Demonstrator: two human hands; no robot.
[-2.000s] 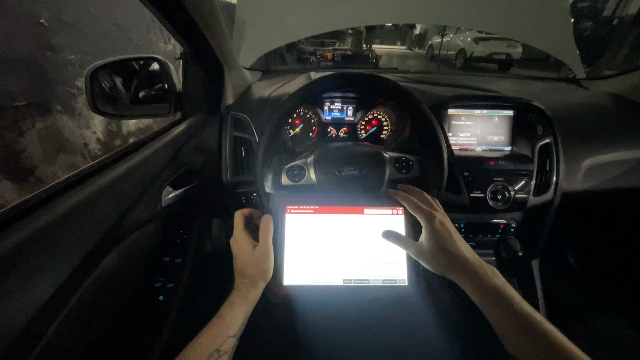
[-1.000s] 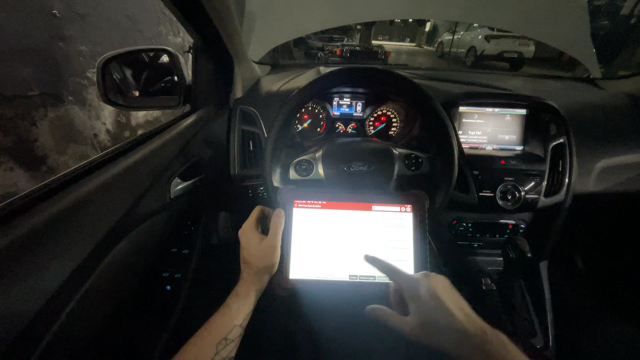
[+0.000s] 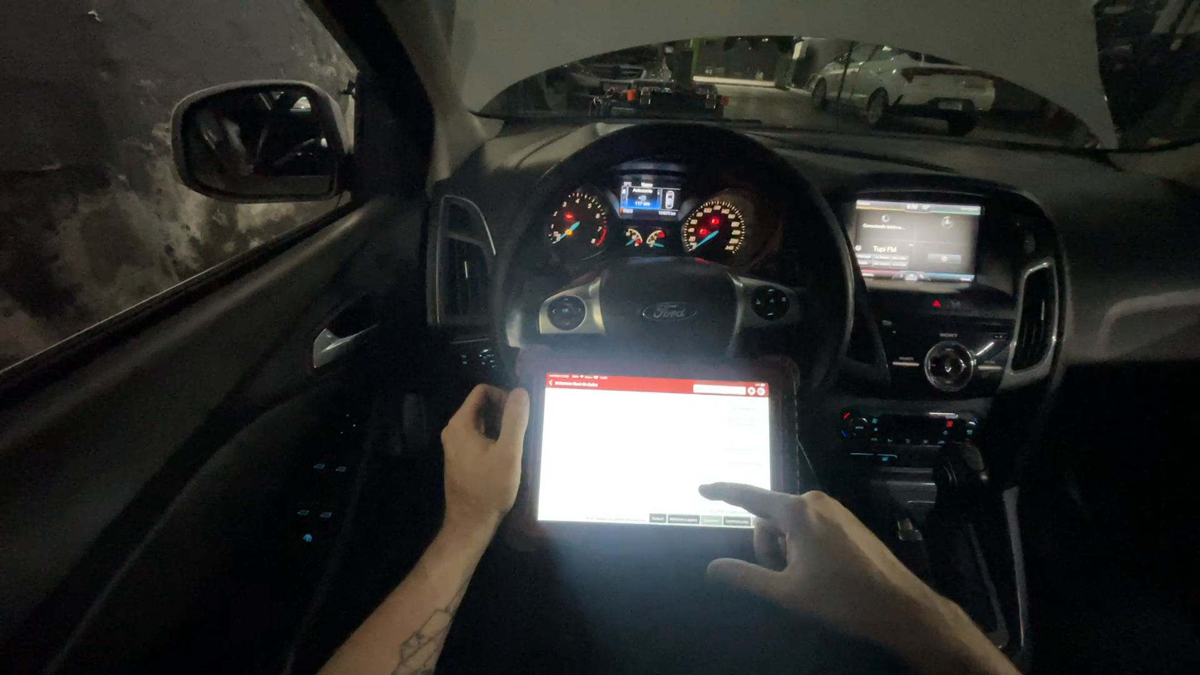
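A tablet [image 3: 647,450] in a dark case stands tilted in front of the lower steering wheel [image 3: 667,309], its screen bright white with a red bar on top and small dark buttons along the bottom. My left hand [image 3: 484,455] grips the tablet's left edge, thumb at the front. At the lower right of the screen is my right hand [image 3: 797,539], index finger stretched over the glass and the other fingers bent, holding nothing. Whether the fingertip touches the screen cannot be told.
Behind the wheel the instrument cluster [image 3: 647,220] is lit. A lit dashboard display [image 3: 917,239] sits above the audio controls [image 3: 949,366], with a gear lever [image 3: 961,469] lower down. The driver's door [image 3: 234,375] is at the left. A raised hood [image 3: 769,28] shows through the windshield.
My right hand has moved from the tablet's upper right edge down to the lower right of the screen, its index finger now stretched out. My left hand keeps its hold.
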